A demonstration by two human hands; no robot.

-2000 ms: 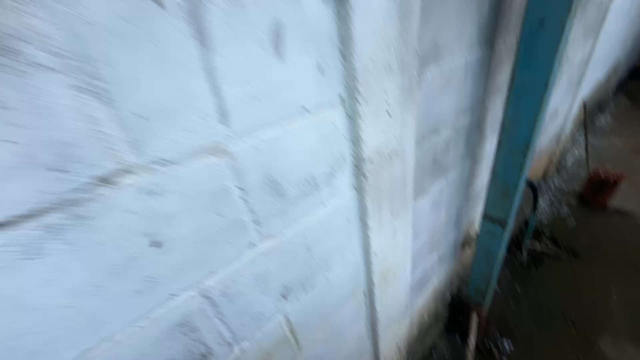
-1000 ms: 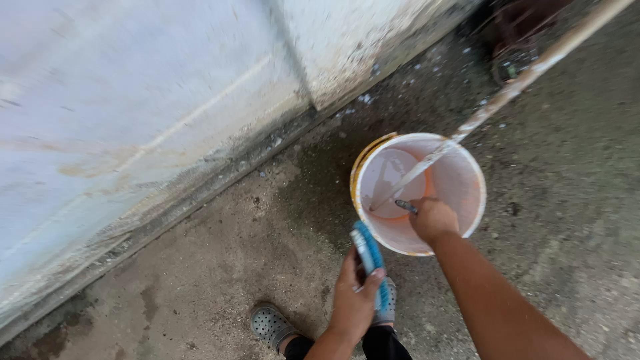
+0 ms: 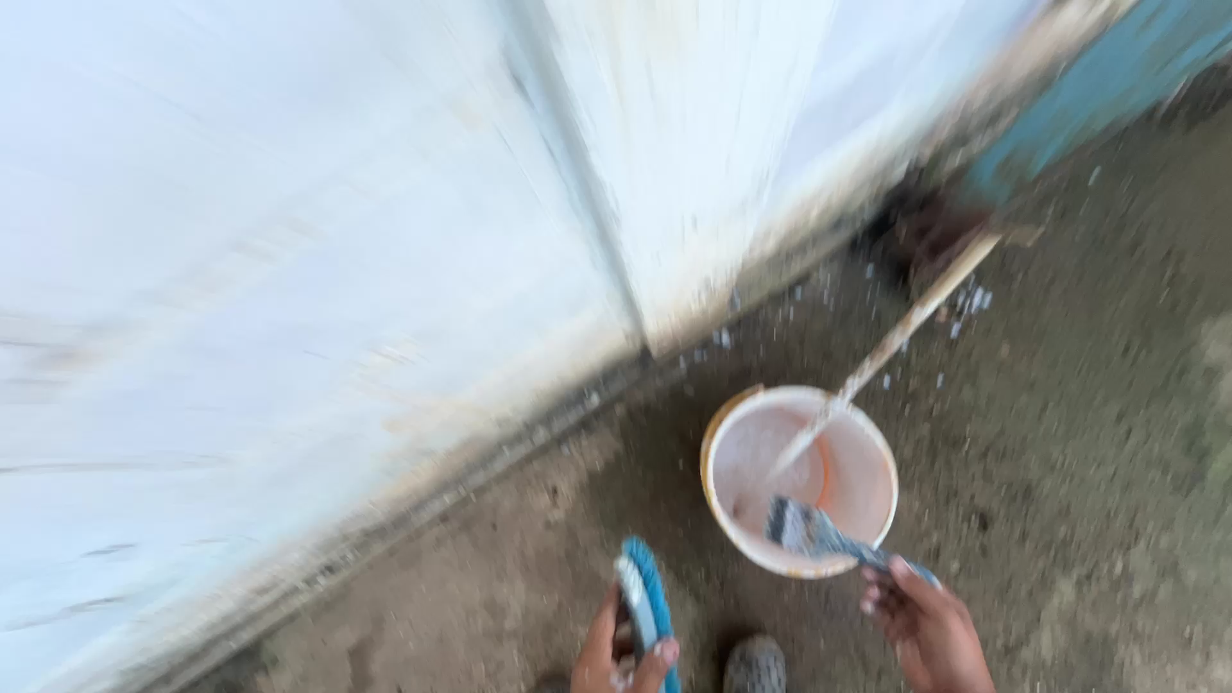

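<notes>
My right hand (image 3: 929, 626) grips the handle of a paintbrush (image 3: 813, 532), whose bristle end is over the near rim of a white plastic bucket (image 3: 871, 481). Some pale liquid lies in the bucket, and a long paint-spattered stick (image 3: 895, 342) leans in it, reaching out to the upper right. Left of the bucket, my left hand (image 3: 616, 650) holds a scrubbing brush (image 3: 650, 602) with blue bristles and a pale body, upright on its edge. The brush does not touch the bucket.
A white-painted wall (image 3: 337, 241) runs diagonally along the left, above the concrete floor (image 3: 1039, 462). A blue post (image 3: 1078, 115) stands at the upper right, with a dark blurred thing at its foot. Light chips lie near the wall's base. One shoe (image 3: 756, 664) shows below the bucket.
My right hand has drawn back from inside the bucket, and the paintbrush's bristles now show above the rim. My left hand still holds the scrubbing brush. The view has swung from wall to floor.
</notes>
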